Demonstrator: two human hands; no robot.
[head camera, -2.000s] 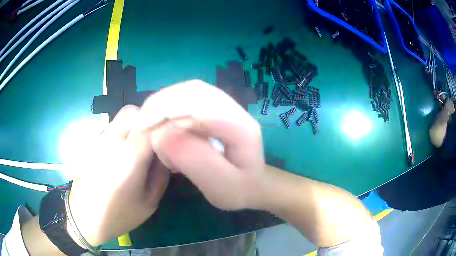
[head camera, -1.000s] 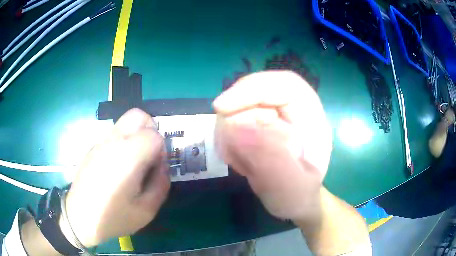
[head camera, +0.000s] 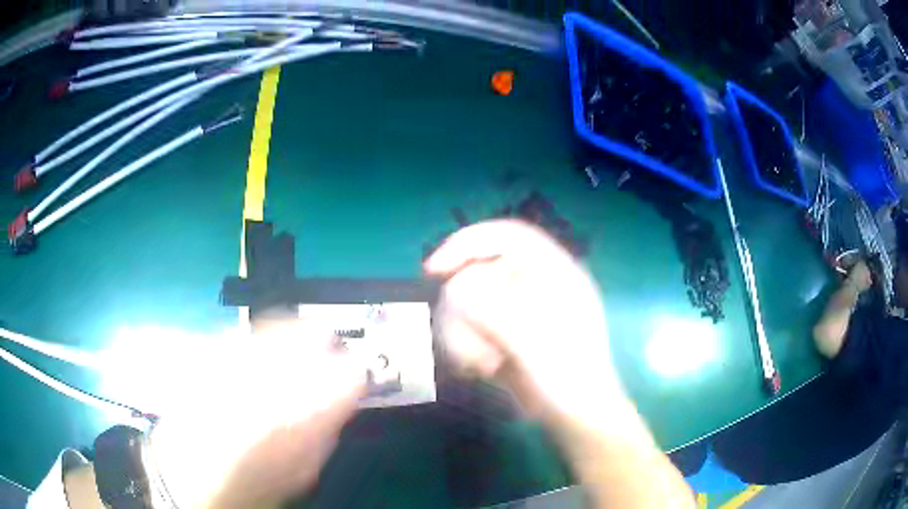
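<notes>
The white card (head camera: 418, 348) lies in front of me with a small dark connector picture on it. My left hand (head camera: 264, 403) is over its left part, overexposed and blurred; what its fingers hold cannot be made out. My right hand (head camera: 523, 308) is right of the card, fingers curled and blurred, and partly covers the pile of black housings (head camera: 538, 211). Whether it holds a housing is hidden. The hands are apart. A white cable (head camera: 65, 383) runs from the left edge to my left wrist, where its end is hidden.
Black tape (head camera: 358, 290) borders the card; a yellow line (head camera: 259, 164) runs beyond it. White cables (head camera: 124, 181) fan out upper left. Blue-rimmed trays (head camera: 647, 164) stand upper right, near an orange piece (head camera: 502, 82) and a smaller housing heap (head camera: 702, 263). Another person's arm (head camera: 844, 313) is far right.
My right hand has left my left hand and moved right, uncovering the card. The view has tilted up, showing more cables, the trays and the orange piece.
</notes>
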